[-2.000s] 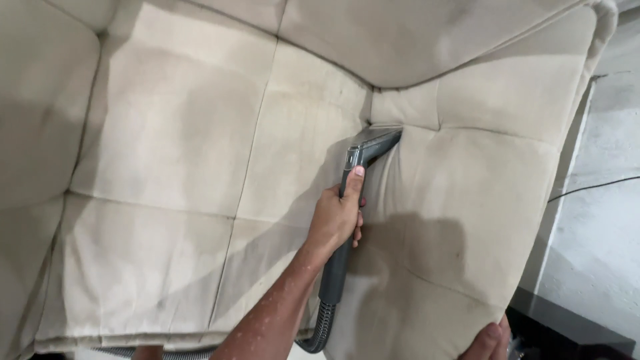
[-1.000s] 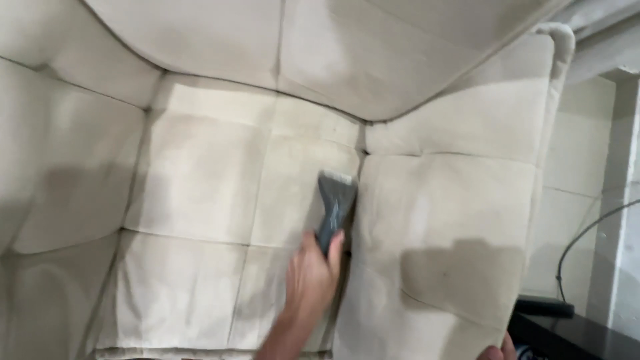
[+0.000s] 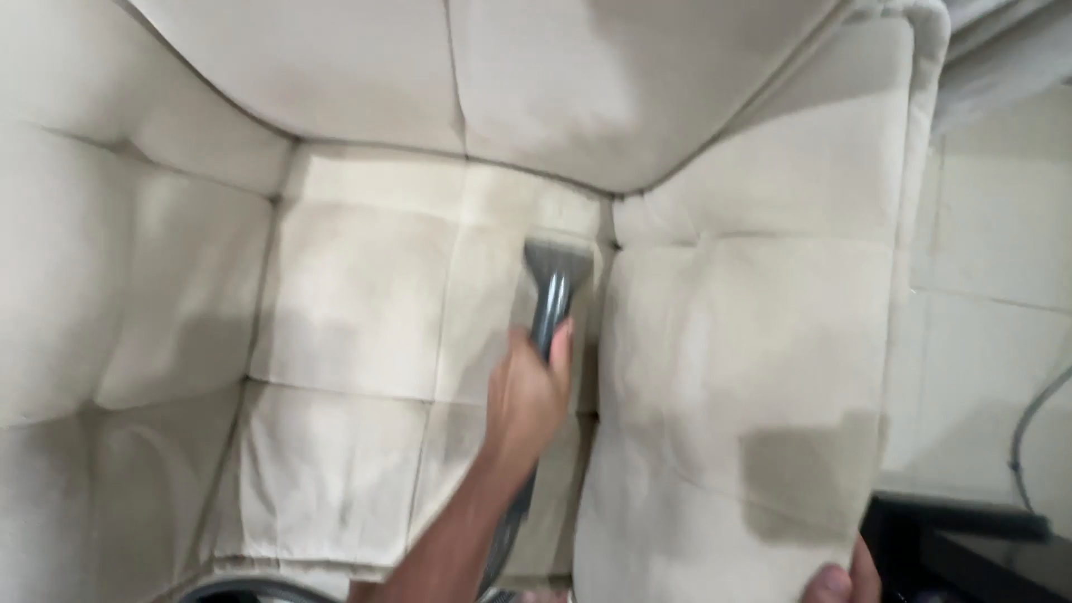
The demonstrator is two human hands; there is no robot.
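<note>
My left hand (image 3: 528,389) is closed around the dark handle of an upholstery extraction nozzle (image 3: 557,264). The nozzle's wide, clear-looking head lies flat on the beige tufted seat cushion (image 3: 360,293), near its back right corner, left of the gap beside the armrest. A dark hose (image 3: 502,536) runs down from the handle, partly behind my forearm. At the bottom edge, my right hand (image 3: 842,578) shows only a few fingers against the front end of the right armrest (image 3: 754,335); the rest is out of frame. The view is somewhat blurred.
The sofa backrest (image 3: 536,75) rises behind the seat, and another padded section (image 3: 67,276) borders it on the left. Beyond the right armrest are pale tiles (image 3: 997,251), a thin cable (image 3: 1017,444) and a dark object (image 3: 963,515). Part of a hose (image 3: 260,586) shows below the seat's front.
My left hand has moved the nozzle from the crease at the right armrest onto the seat cushion. My right hand remains by the armrest's front end.
</note>
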